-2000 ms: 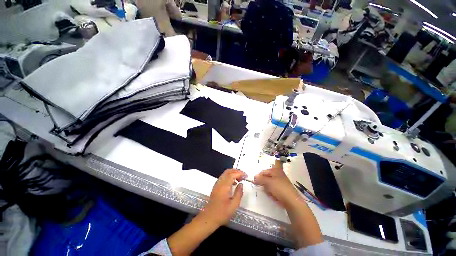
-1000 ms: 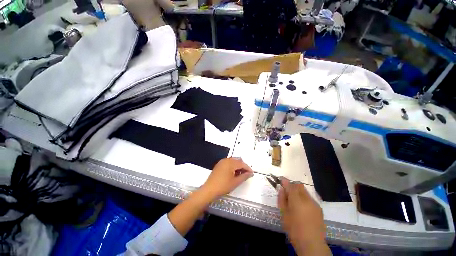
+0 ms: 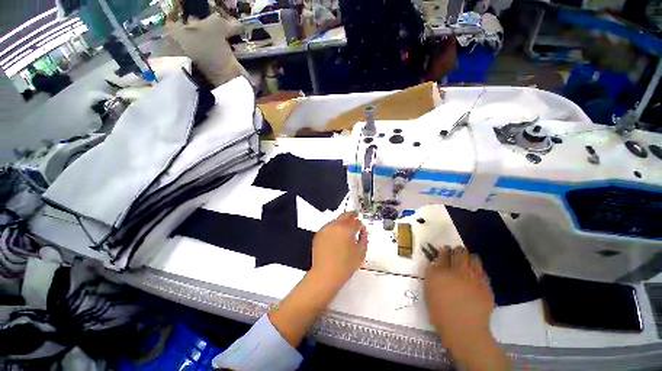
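The white sewing machine (image 3: 464, 170) with a blue stripe stands at the right. My left hand (image 3: 339, 246) is at the left of the presser foot (image 3: 388, 214), fingertips together; whether it holds thread cannot be told. My right hand (image 3: 457, 286), blurred, is closed around the snips (image 3: 430, 252), whose dark tips stick out right of the tan block (image 3: 404, 240). A long black strip and short piece (image 3: 279, 232) lie left of my left hand. A pile of small black pieces (image 3: 308, 177) lies behind them. A small loose thread (image 3: 410, 298) lies near the front.
Stacked white-grey panels (image 3: 138, 156) stand at the left of the table. A black strip (image 3: 497, 253) and a phone (image 3: 594, 303) lie at the right. Brown paper (image 3: 392, 105) is behind the table. A marked tape (image 3: 239, 301) runs along the front edge. People are beyond.
My left hand has moved up to the presser foot. My right hand took up the snips earlier and has now moved right, away from my left hand. The camera view has shifted.
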